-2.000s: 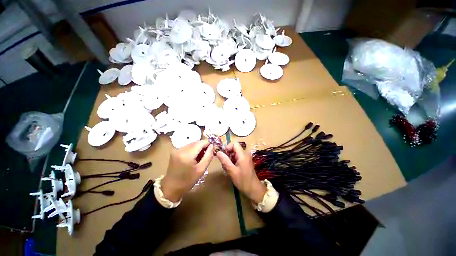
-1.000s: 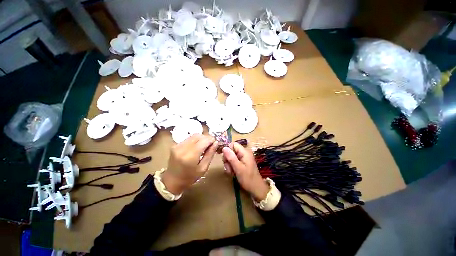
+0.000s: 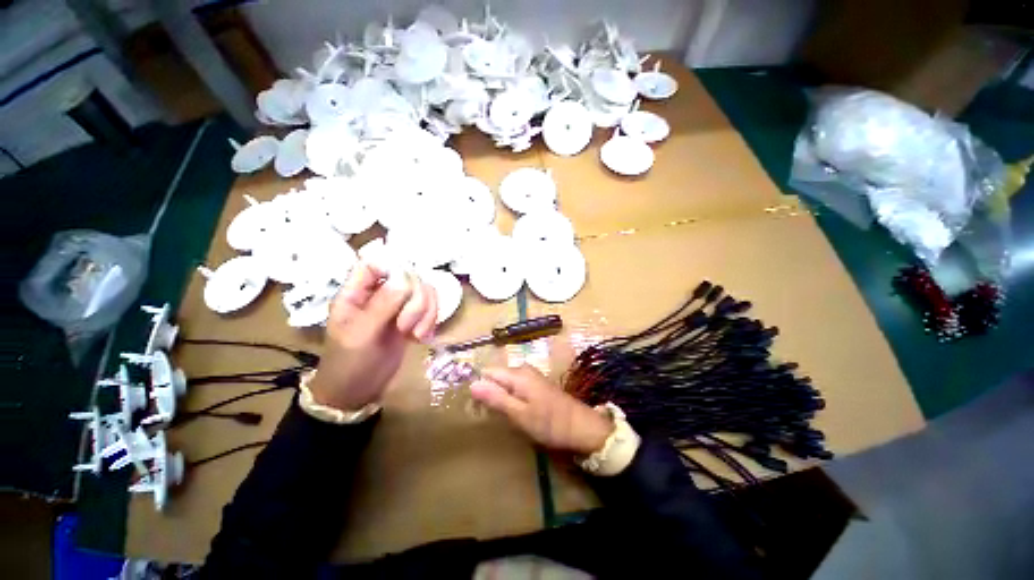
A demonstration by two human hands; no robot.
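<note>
My left hand is raised over the near edge of the white discs, its fingers curled; whether it holds something small cannot be told. My right hand is low over the cardboard, thumb and finger together. A small shiny pinkish clump, perhaps wrap or ties, is just left of its fingertips; whether they touch it is unclear. A dark-handled screwdriver lies above the right hand, its shaft pointing left. A fanned bundle of black cables with reddish leads lies to the right.
A large heap of white discs is at the back. Wired discs stand at the left edge, black cords trailing right. Clear bags lie at left and right. A red-and-black wire clump is by the right bag.
My hands have parted: the left moved up and left, the right slightly down. The shiny clump formerly between my fingers now shows below and left of the screwdriver, which is more exposed.
</note>
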